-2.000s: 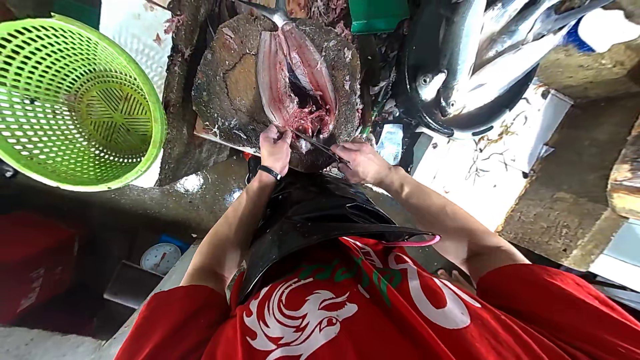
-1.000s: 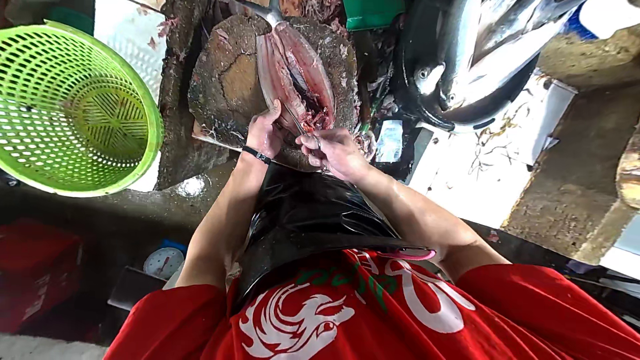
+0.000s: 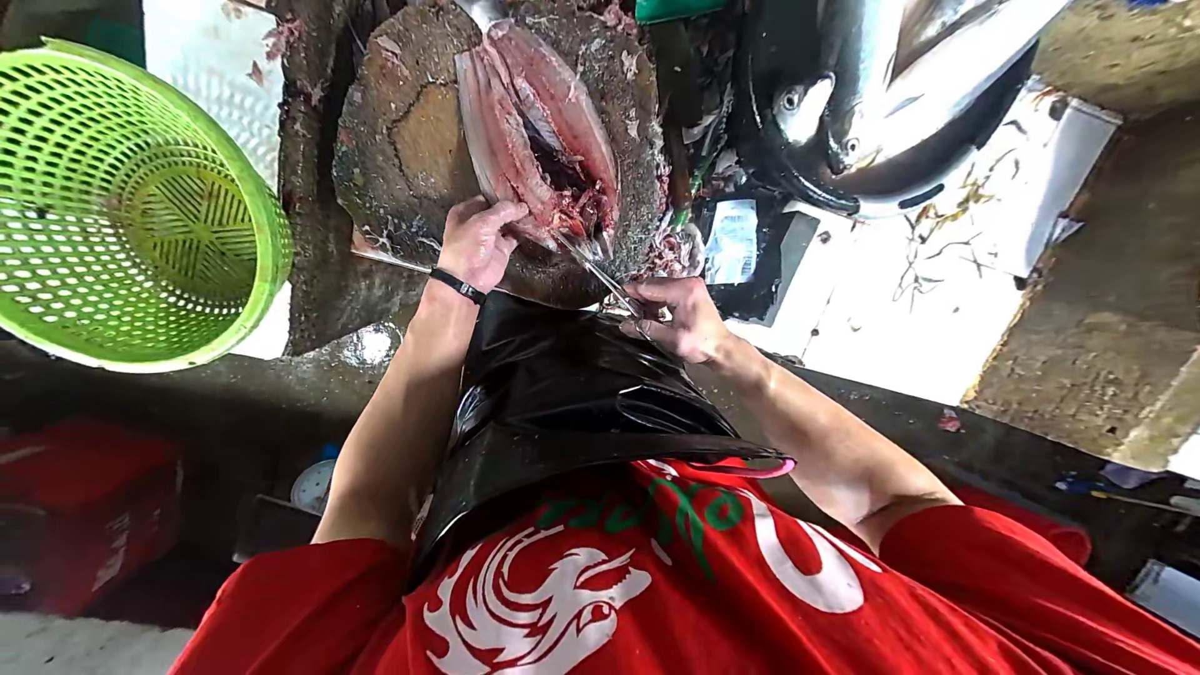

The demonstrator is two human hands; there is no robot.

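Note:
A split-open fish (image 3: pixel 553 112) lies on a round wooden chopping block (image 3: pixel 403 141), its tail at the top and its dark body cavity exposed. With my left hand (image 3: pixel 480 242) I grip the near left edge of the fish. My right hand (image 3: pixel 682 317) holds a slim metal tool (image 3: pixel 600 272), perhaps tweezers or scissors, whose tip touches the red tissue at the near end of the fish. The exact kind of tool cannot be told.
A green plastic basket (image 3: pixel 267 234) stands at the left. Whole silvery fish (image 3: pixel 862 84) fill a black tub (image 3: pixel 797 178) at the upper right, beside a stained white board (image 3: pixel 900 281). A red box (image 3: pixel 84 516) and a dial scale (image 3: pixel 312 486) are at the lower left.
My right hand was against the fish's near end a second ago and has drawn back to the right and toward me, the metal tool now showing. My left hand remains at the fish's left edge.

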